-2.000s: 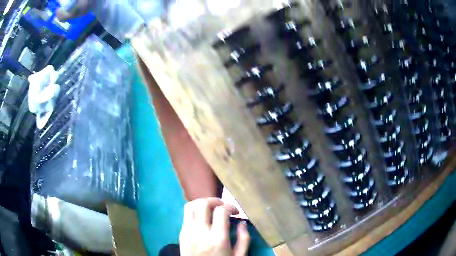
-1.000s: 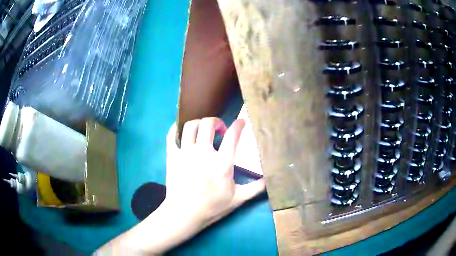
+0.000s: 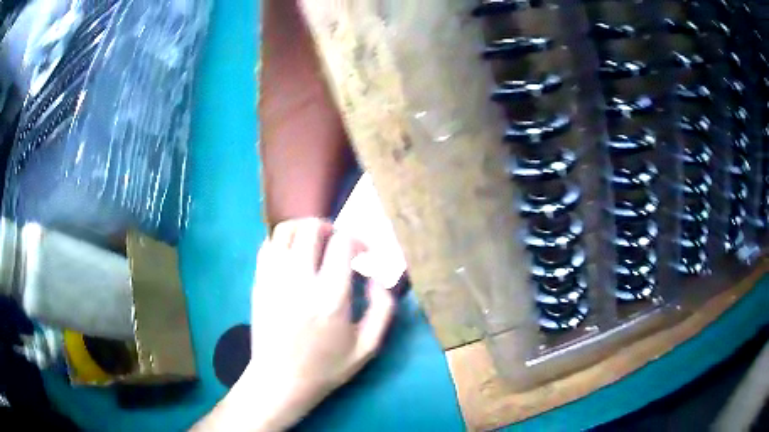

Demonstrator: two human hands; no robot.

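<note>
My left hand (image 3: pixel 308 316) reaches in from the bottom left, back of the hand up. Its fingers are bent at the left side of the sloping brown board (image 3: pixel 392 143). Fingertips meet a white card or small box (image 3: pixel 377 236) under the board's edge. The thumb is apart from the fingers, with something dark between them; a grip cannot be made out. A clear plastic tray (image 3: pixel 506 359) lies on the board, with columns of glossy black round parts (image 3: pixel 552 240) on edge. My right hand is not in view.
A tall block of clear layered trays (image 3: pixel 126 110) stands at left. Below it are a large white bottle (image 3: pixel 76 283), an open carton (image 3: pixel 160 304) and a yellow roll (image 3: pixel 82 356). A dark round spot (image 3: pixel 232 354) lies on the teal bench (image 3: pixel 223 169) beside my wrist.
The camera view has shifted, so the board, tray and carton sit elsewhere in the picture. My left hand stays by the board's side; more of the white item shows than two seconds ago.
</note>
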